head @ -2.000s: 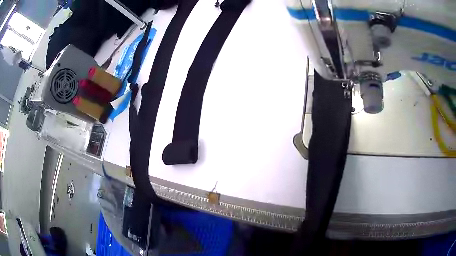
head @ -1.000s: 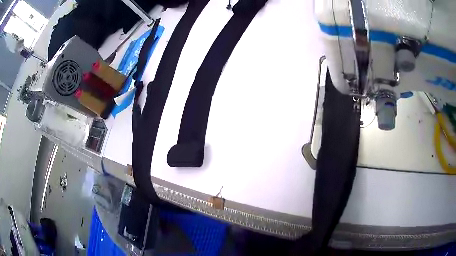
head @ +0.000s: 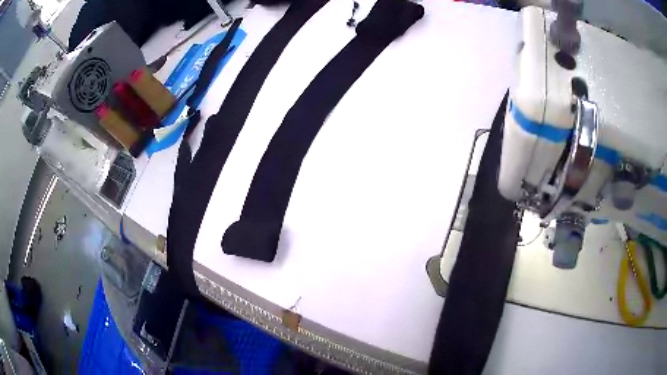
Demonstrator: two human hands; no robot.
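A long black fabric strip (head: 479, 271) runs from under the left end of the sewing machine head (head: 545, 139) down over the table's front edge. The presser foot area is partly hidden by the head. A folded black piece (head: 292, 146) lies mid-table, its lower end turned over. Another long black strip (head: 219, 157) lies left of it and hangs over the front edge. Neither of my hands is in view.
Thread cones (head: 135, 106) stand by a grey box (head: 91, 77) at the left, near a blue printed sheet (head: 191, 69). Yellow-handled snips (head: 633, 286) lie right of the needle. A measuring tape (head: 249, 315) lines the front edge. Blue plastic (head: 227, 340) shows below.
The view has shifted and tilted, so the machine head sits lower and shows more of its top. The strips appear to lie as before; no hand has come into view.
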